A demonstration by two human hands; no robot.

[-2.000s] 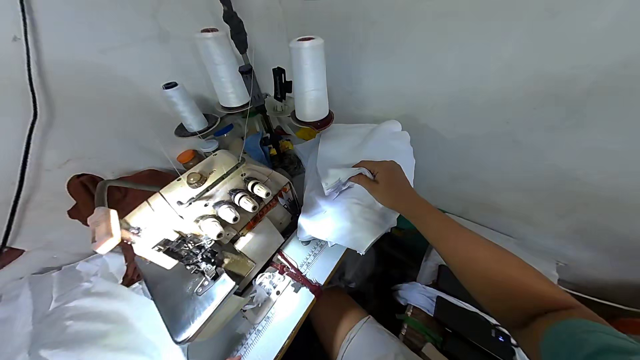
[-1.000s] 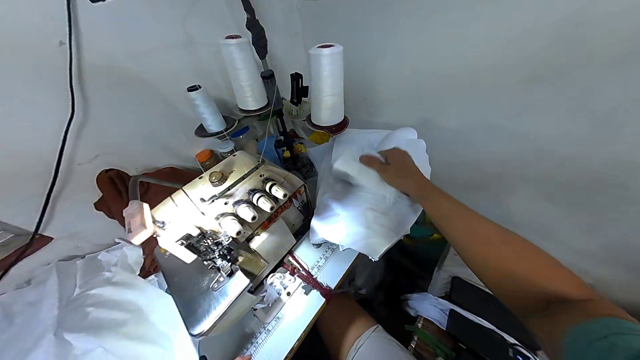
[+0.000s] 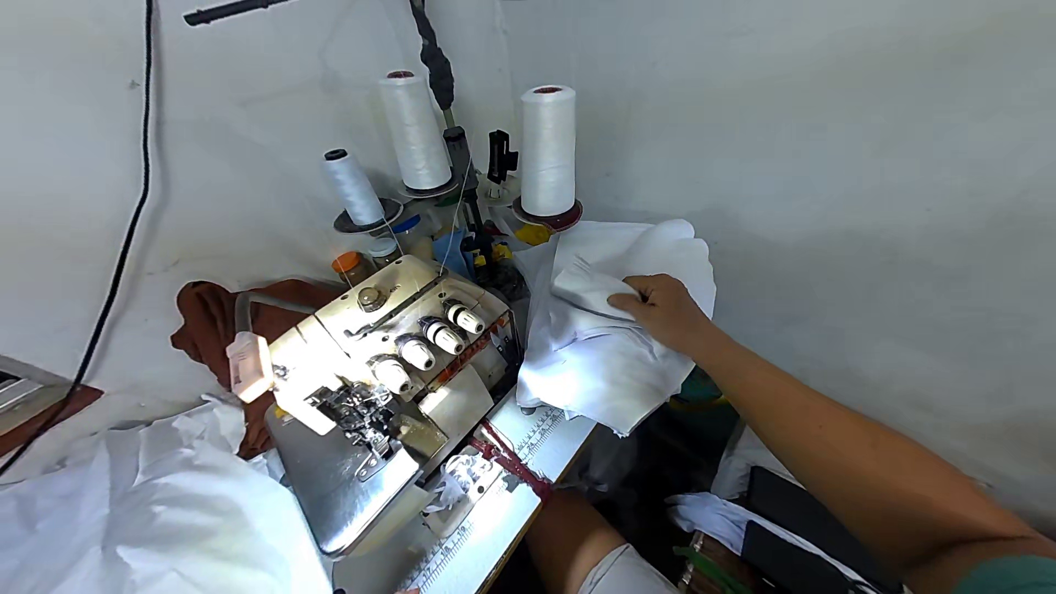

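My right hand [image 3: 660, 309] pinches a folded edge of white fabric [image 3: 606, 379] between thumb and fingers, on a stack of white cloth pieces to the right of the overlock sewing machine [image 3: 404, 330]. Only a sliver of my left hand [image 3: 408, 591] shows at the bottom edge, by the table, and what it does is hidden. The machine has several tension dials [image 3: 441, 334] on its front, and its lamp lights the needle and presser foot area [image 3: 371, 429]. More white fabric [image 3: 157, 511] lies heaped to the left of the machine.
Thread cones [image 3: 549, 153] stand behind the machine, beside small jars [image 3: 352, 266]. A brown cloth [image 3: 206, 322] lies at its left. Red cord [image 3: 511, 462] crosses the table edge with its printed ruler [image 3: 454, 544]. Dark items and white cloth [image 3: 709, 516] lie low on the right, below my forearm.
The view has shifted, so the machine sits farther right. My right hand stays at the white stack; the cloth under it was blurred in motion one second ago and now lies folded over.
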